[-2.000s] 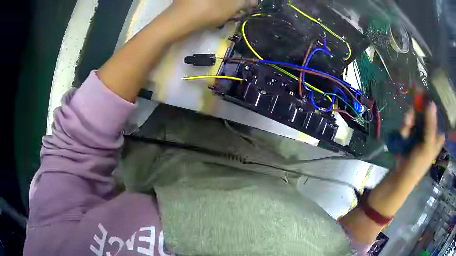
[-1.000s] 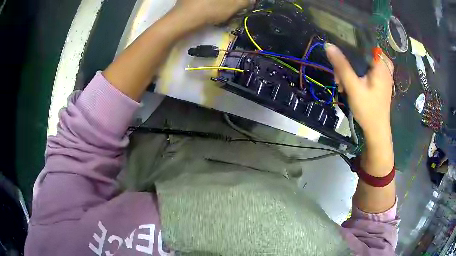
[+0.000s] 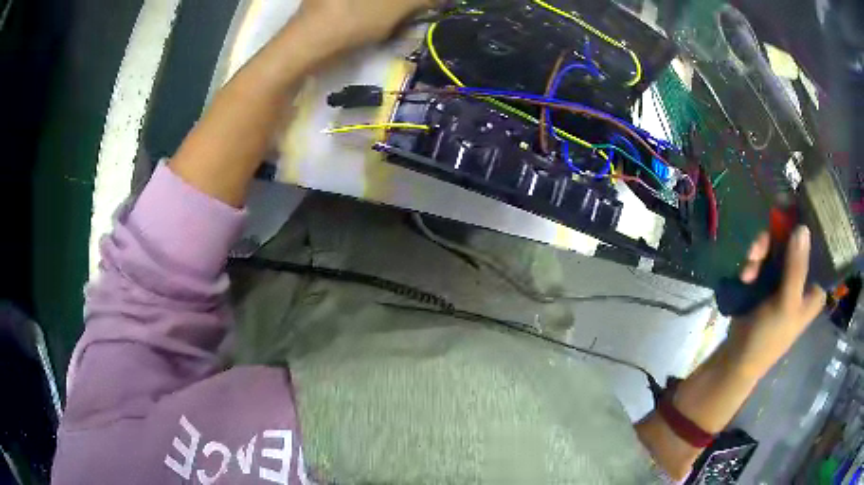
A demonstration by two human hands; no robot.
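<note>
The black socket strip housing [image 3: 502, 175] lies on the white work board [image 3: 327, 166]. Yellow, blue and brown wires loop over it, and a small circuit board with a blue component [image 3: 666, 172] sits at its right end. A black cable stub [image 3: 355, 96] and a yellow wire end stick out left. My left hand [image 3: 369, 17] is at the top edge, at the housing's upper left; its fingers are cut off, so its hold is hidden. My right hand [image 3: 782, 289] is right of the housing, around the grip of the soldering gun [image 3: 753, 292], whose front is blurred.
Red-handled pliers [image 3: 710, 201] lie on the green mat just right of the circuit board. A pale ring [image 3: 742, 36] is at the upper right. A grey cord [image 3: 616, 299] runs from the tool across my lap, with a thin black coiled cord [image 3: 407, 292] below it.
A second ago my right hand was over the housing's right end with the tool; it has moved right and down, off the housing. The circuit board and pliers now show. My left hand stays at the top.
</note>
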